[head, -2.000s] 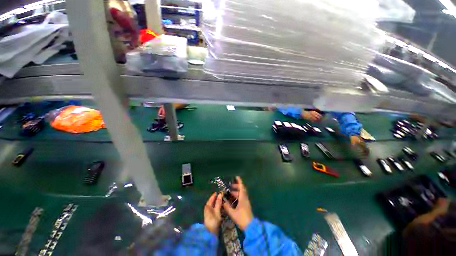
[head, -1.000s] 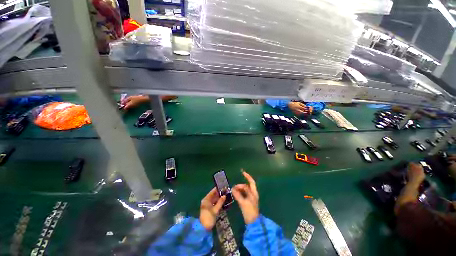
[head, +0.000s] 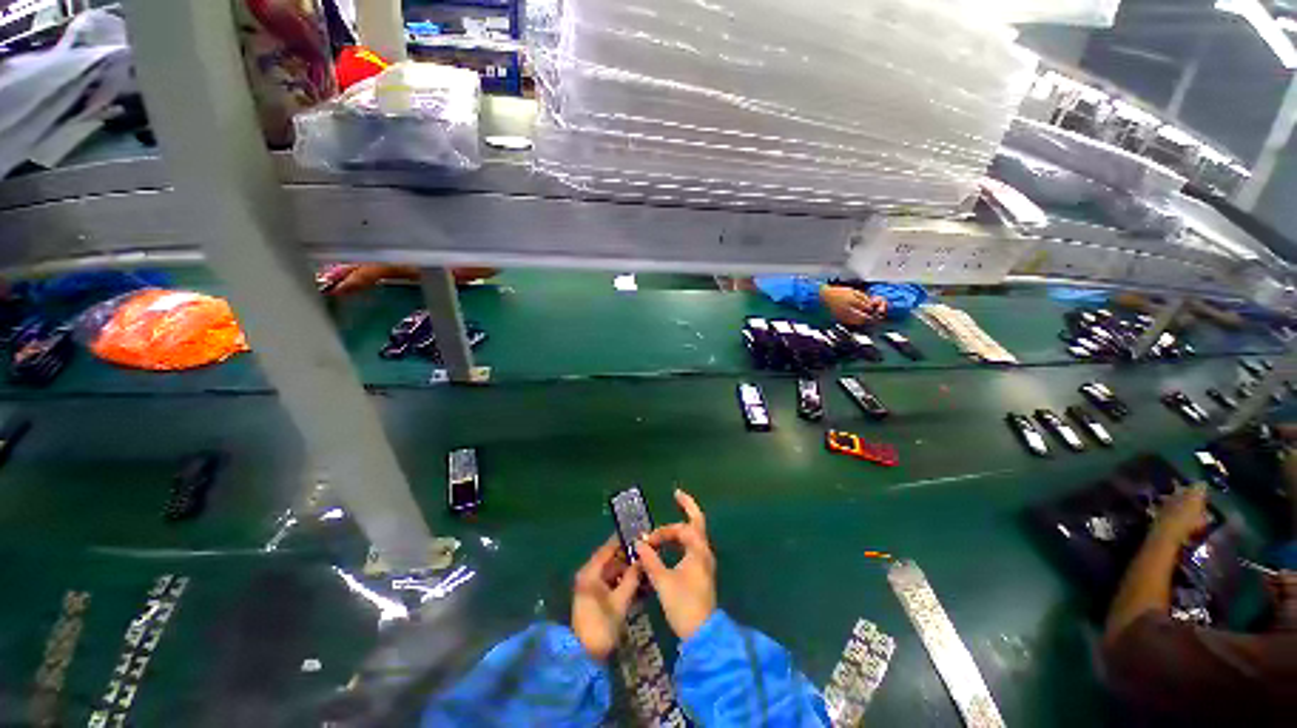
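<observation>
My left hand (head: pixel 603 597) holds a black keypad phone (head: pixel 630 515) upright by its lower end. My right hand (head: pixel 686 572) has its thumb and a fingertip on the phone's lower part; another finger points up. Whether a small part is between the fingertips cannot be told. A part strip (head: pixel 647 680) with pale squares lies under my hands, partly hidden by them and the sleeves.
A slanted grey post (head: pixel 285 313) stands left. Phones (head: pixel 464 481) and a red-orange phone (head: pixel 862 448) lie on the green belt. Strips lie at both sides, with a long flat strip (head: pixel 945 643) at right. A neighbour's arm (head: pixel 1155 562) reaches over a black tray (head: pixel 1081 523). A shelf (head: pixel 598 228) crosses above.
My right hand has closed in on the phone's lower part, its fingertips now touching it. The belt phones have shifted slightly left in view. The neighbour's arm has moved slightly.
</observation>
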